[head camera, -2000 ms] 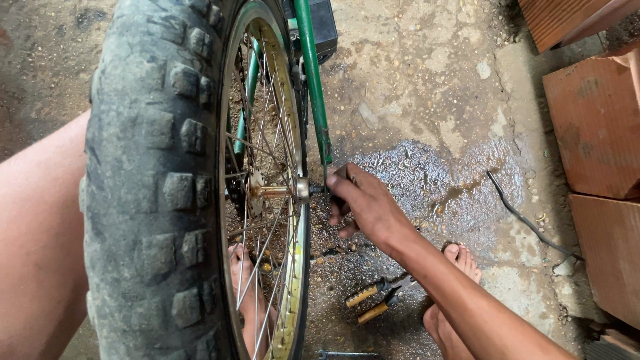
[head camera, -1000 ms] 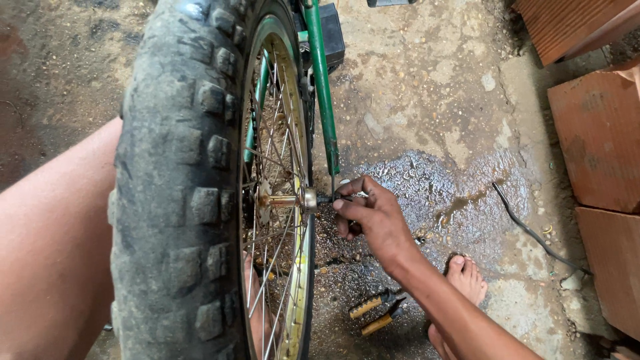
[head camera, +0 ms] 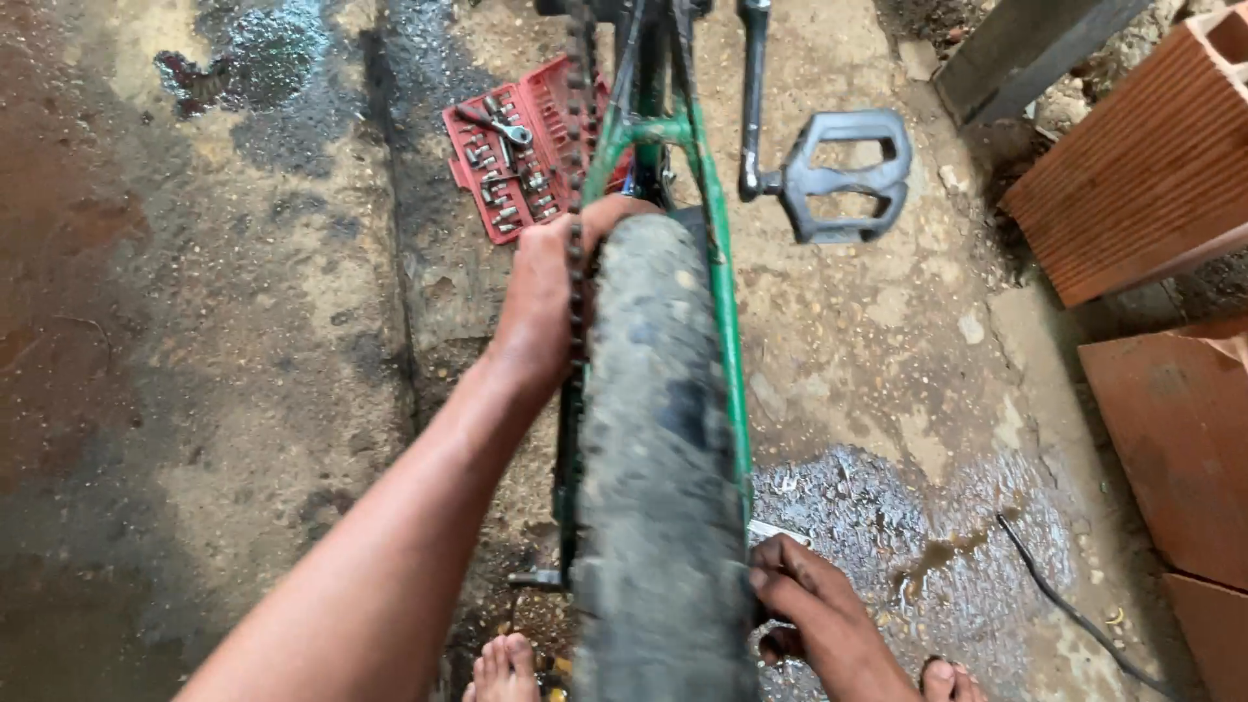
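A knobby bicycle tire [head camera: 663,409] stands upright between the stays of a green bicycle frame [head camera: 726,322]. My left hand [head camera: 556,278] reaches past the chain [head camera: 576,127] to the front of the tire, its fingers partly hidden by the chain and the tire; its grip cannot be made out. My right hand [head camera: 814,609] is low at the tire's right side, near the wheel's axle area, with fingers bent and the fingertips partly hidden. A flat metal piece [head camera: 778,532] shows just above it. The hub is hidden by the tire.
An open red socket set case [head camera: 502,161] with a ratchet [head camera: 517,133] lies beyond my left hand. A crank with a pedal [head camera: 846,175] juts out right of the frame. Hollow clay bricks [head camera: 1131,166] line the right side. A black cable [head camera: 1063,604] lies by a wet patch.
My left hand has come into view at the front of the tire. The wheel was seen from its side with spokes showing; now it is seen from above. The view has shifted greatly.
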